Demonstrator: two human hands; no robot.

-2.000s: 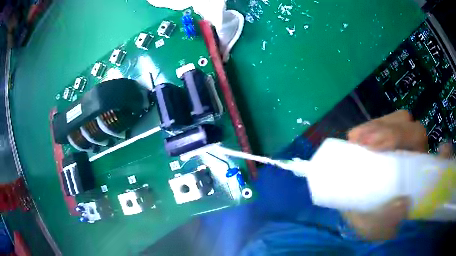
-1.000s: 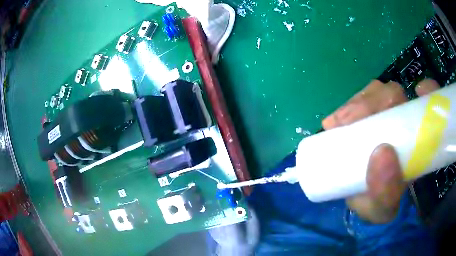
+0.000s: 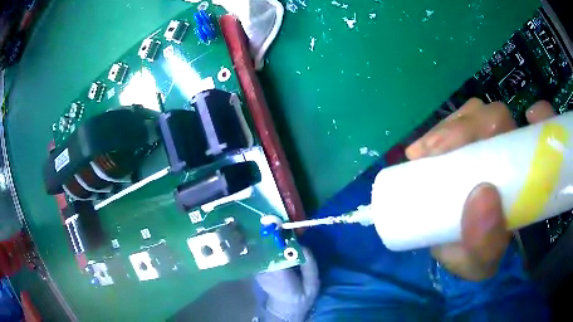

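Observation:
My bare right hand [image 3: 480, 201] is closed around a white glue dispenser [image 3: 433, 198] with a yellow band. Its thin whitish nozzle [image 3: 320, 221] points left, its tip at the small blue disc capacitors [image 3: 272, 231] near the board's lower right corner. White adhesive shows on top of them. The green circuit board [image 3: 169, 220] carries a black toroidal choke [image 3: 103, 141], black blocks [image 3: 217, 119] and silver screw terminals [image 3: 210, 249]. My gloved left hand [image 3: 286, 292] grips the board's lower right corner; its fingertips are partly hidden.
A red foam strip [image 3: 261, 113] shows along the board's right edge. A crumpled white cloth [image 3: 261, 28] lies beyond its upper end. The green bench mat [image 3: 358, 82] has dried white glue spots. Smaller green boards [image 3: 518, 75] lie at the upper right.
The board has shifted left in view. The nozzle tip has moved from the black block to the blue capacitors, and white adhesive now shows on them. My gloved left hand has become clear at the corner.

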